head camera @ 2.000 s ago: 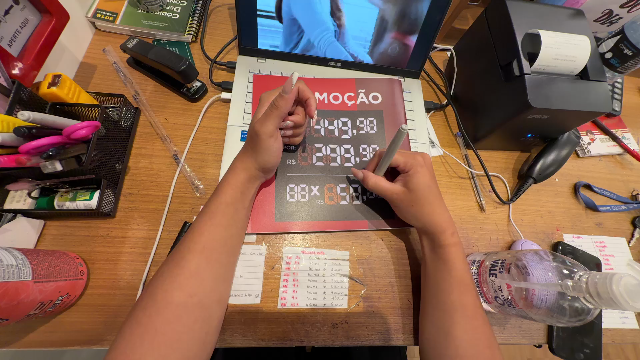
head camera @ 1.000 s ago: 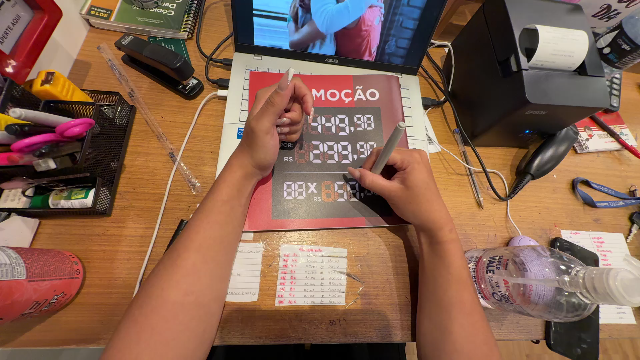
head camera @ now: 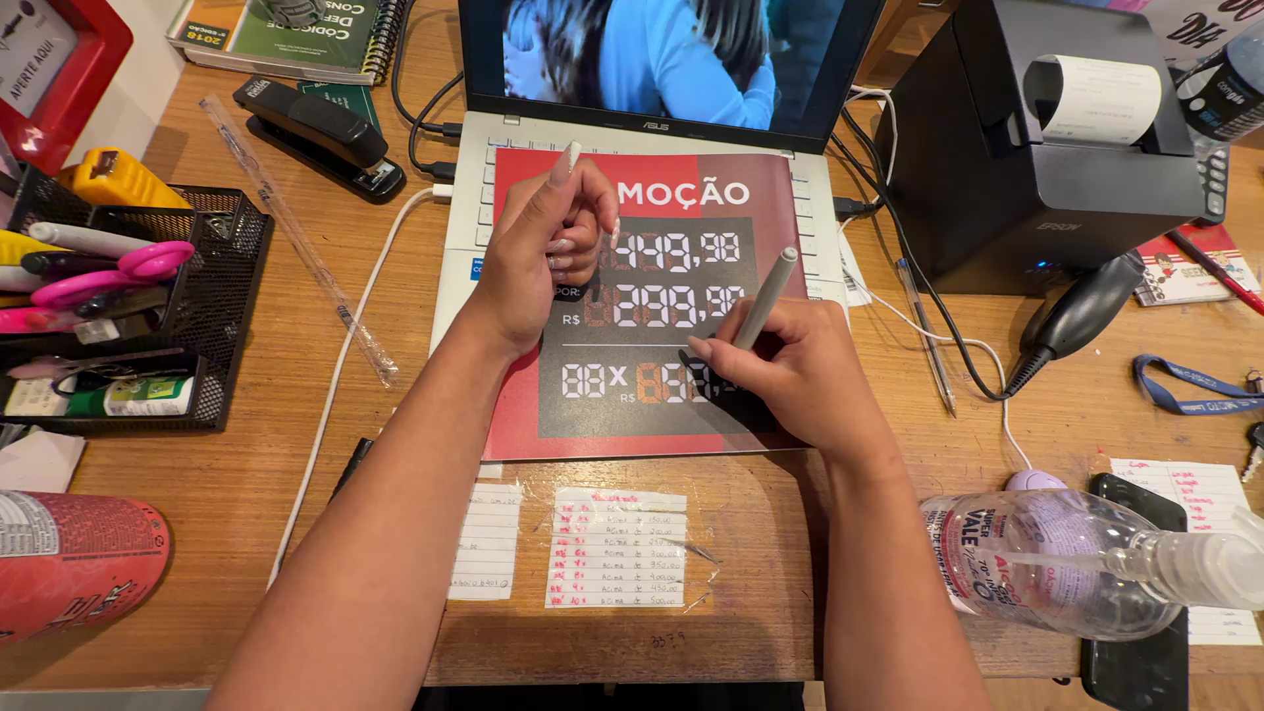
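Observation:
A red and black price sign (head camera: 662,420) with printed digit segments, some filled in white, lies over the keyboard of an open laptop (head camera: 464,267). My right hand (head camera: 800,365) grips a grey-white marker pen (head camera: 768,296), its tip hidden behind the fingers, over the lower right digits. My left hand (head camera: 548,247) rests on the upper left of the sign, its fingers curled loosely and thumb raised; whether it holds anything cannot be told. Handwritten paper notes (head camera: 617,548) are taped to the wooden table just below the sign.
A mesh organizer (head camera: 232,296) with pens and scissors, a stapler (head camera: 321,133) and a red can (head camera: 74,563) are at left. On the right are a black receipt printer (head camera: 1037,188), cables, a pen (head camera: 926,336), a clear spray bottle (head camera: 1066,563) and a black phone (head camera: 1136,662).
The picture on the laptop screen has changed. Both hands have stayed in nearly the same place, with the marker still in the right one.

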